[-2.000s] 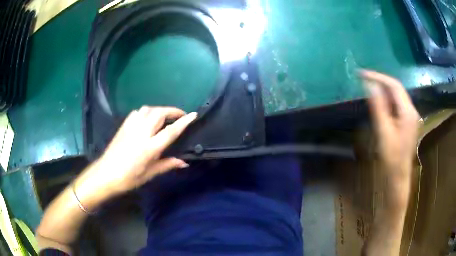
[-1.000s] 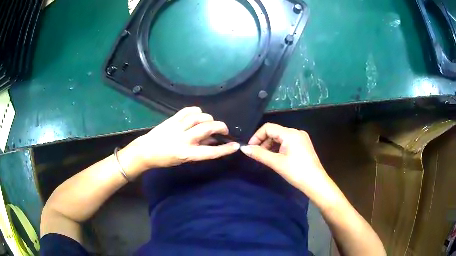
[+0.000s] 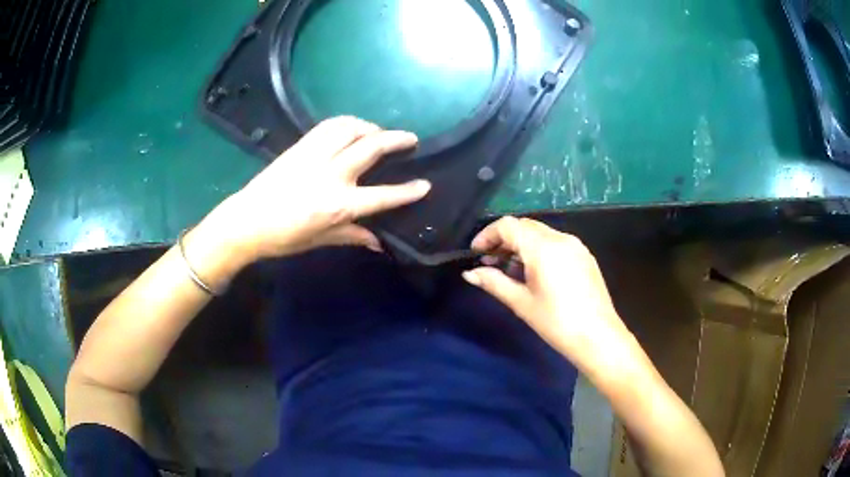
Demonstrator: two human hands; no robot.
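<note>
A square black plastic frame point(image 3: 447, 200) with a large round hole lies turned cornerwise on the green bench, one corner overhanging the near edge against dark blue clothing. My left hand point(image 3: 322, 191) lies on the frame left of that corner, fingers spread over its face, thumb at its lower edge. My right hand point(image 3: 545, 279) is just right of the corner, with thumb and forefinger close to a thin black sealing strip point(image 3: 438, 258) that runs along the corner's edge. The strip's far end is hidden at my right fingers.
A stack of black frames point(image 3: 33, 70) stands at the far left, with a dotted pale sheet point(image 3: 13, 200) below it. Another black frame point(image 3: 825, 79) lies at the far right. An open cardboard box point(image 3: 746, 345) is below the bench edge point(image 3: 652, 207) at right.
The frame was turned from square to cornerwise, then shifted slightly right. My left hand has moved up and left from the corner onto the frame's face. My right hand came in from the right to the corner.
</note>
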